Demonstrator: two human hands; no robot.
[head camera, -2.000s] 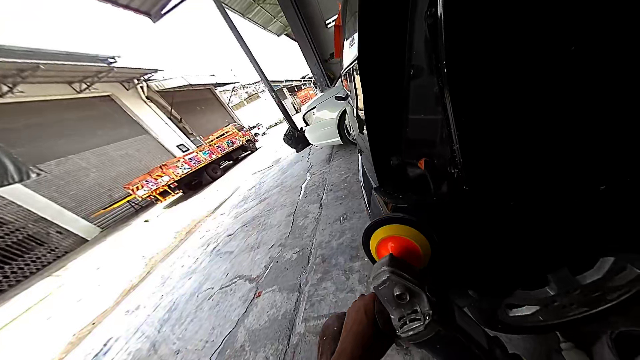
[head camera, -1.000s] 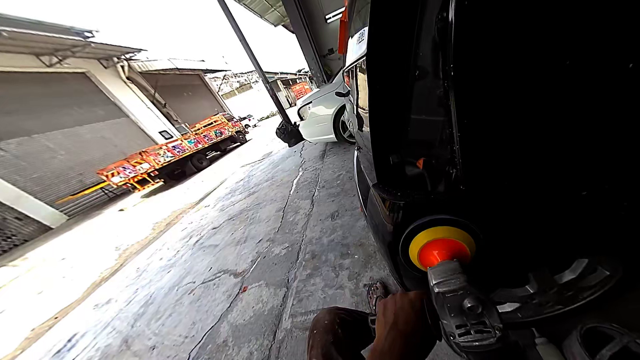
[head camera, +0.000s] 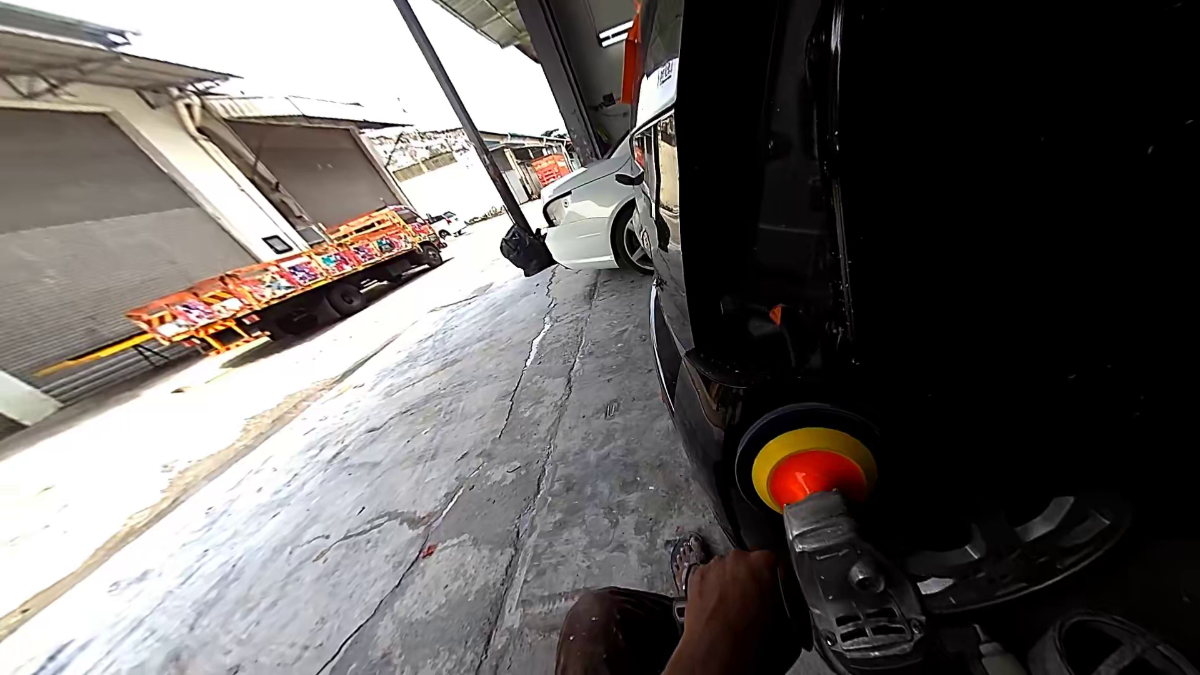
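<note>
My left hand (head camera: 736, 600) is closed around the side handle of a rotary polisher (head camera: 858, 581), low in the head view. The tool's orange and yellow backing plate (head camera: 811, 469) carries a dark pad, which faces the lower body of a black car (head camera: 769, 187); whether the pad touches the panel cannot be told. The polisher's rear end runs out of the bottom of the view into shadow. My right hand is not visible.
A wheel rim (head camera: 1022, 553) lies in shadow at lower right. Ahead stand a white car (head camera: 600, 216), a slanting metal post (head camera: 469, 122) with a black bag (head camera: 526, 250) at its foot, and an orange flatbed truck (head camera: 309, 272). Cracked concrete (head camera: 525, 450) stretches along the left.
Since two seconds ago, my left hand and the polisher have moved right in view, along the black car's lower body. A knee and a sandalled foot now show beside the hand.
</note>
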